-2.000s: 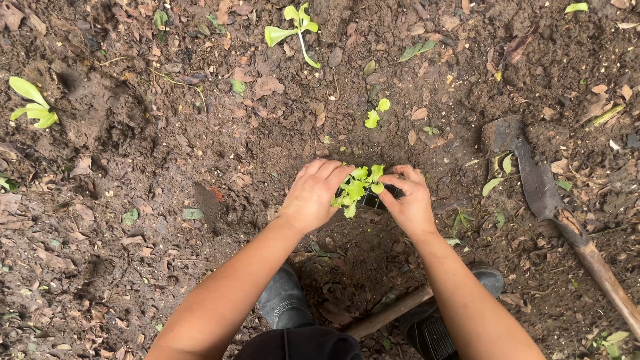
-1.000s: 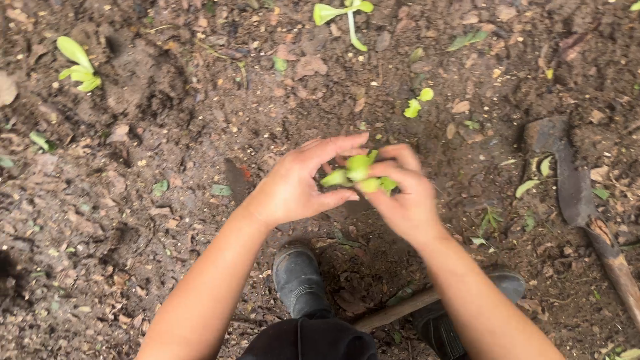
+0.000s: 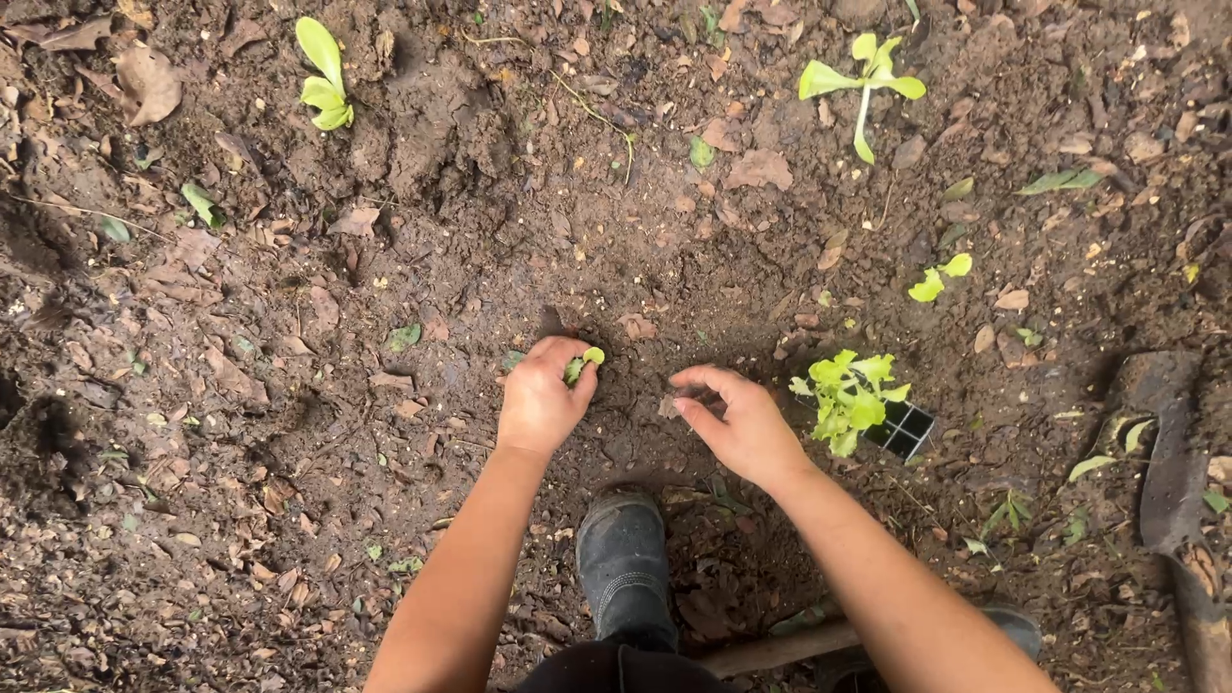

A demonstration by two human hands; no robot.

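Note:
My left hand [image 3: 549,390] is closed on a small light-green seedling [image 3: 583,365] low over the brown soil; its stem and roots are hidden by the fingers. To the right, my right hand [image 3: 727,414] has thumb and fingers curled near each other, with a small brown bit, perhaps soil or leaf, at the fingertips. Whether it grips that bit I cannot tell. Just beyond the right hand, a black plastic cell tray [image 3: 900,430] lies on the ground, with leafy lettuce seedlings [image 3: 849,399] standing at its left end.
Young plants grow at the upper left [image 3: 325,77], upper right [image 3: 868,85] and right [image 3: 938,278]. A metal-bladed digging tool [image 3: 1169,462] with a wooden handle lies at the far right. Between my boots [image 3: 626,563] runs another wooden handle [image 3: 780,647]. Dry leaves litter the soil.
Both hands were together around the seedlings; now they are apart, the left one low at the soil with a seedling. The tray, earlier between the hands, lies right of the right hand. The view has shifted.

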